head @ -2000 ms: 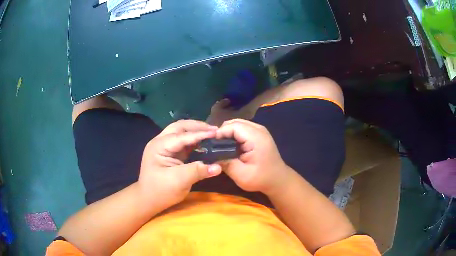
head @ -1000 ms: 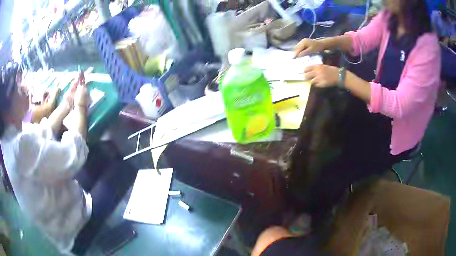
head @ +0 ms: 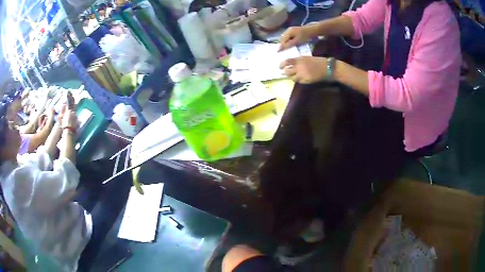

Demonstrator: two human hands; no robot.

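Neither of my hands is in the picture. Nearest in front of me is the small dark-green table (head: pixel 199 219) with a white label sheet stack (head: pixel 141 212) on it. Two small white-and-dark pieces (head: pixel 175 222) lie beside the stack. A flat dark object (head: pixel 118 261), maybe a smartphone, is at the bottom edge, blurred. A large green drink bottle (head: pixel 205 119) with a white cap stands on the dark-brown bench (head: pixel 234 183).
Long white sheets (head: pixel 159 133) and a thin metal frame (head: pixel 121 162) lie on the bench. A blue basket (head: pixel 85 66) is behind. A person in pink (head: pixel 431 79) handles papers at right. Another in white (head: pixel 48 196) sits left. An open cardboard box (head: pixel 452 212) holds white scraps.
The view has swung up from my lap to the bench; my hands and the dark part they held have left the picture. Since one second ago, the bottle and bench have shifted left in view.
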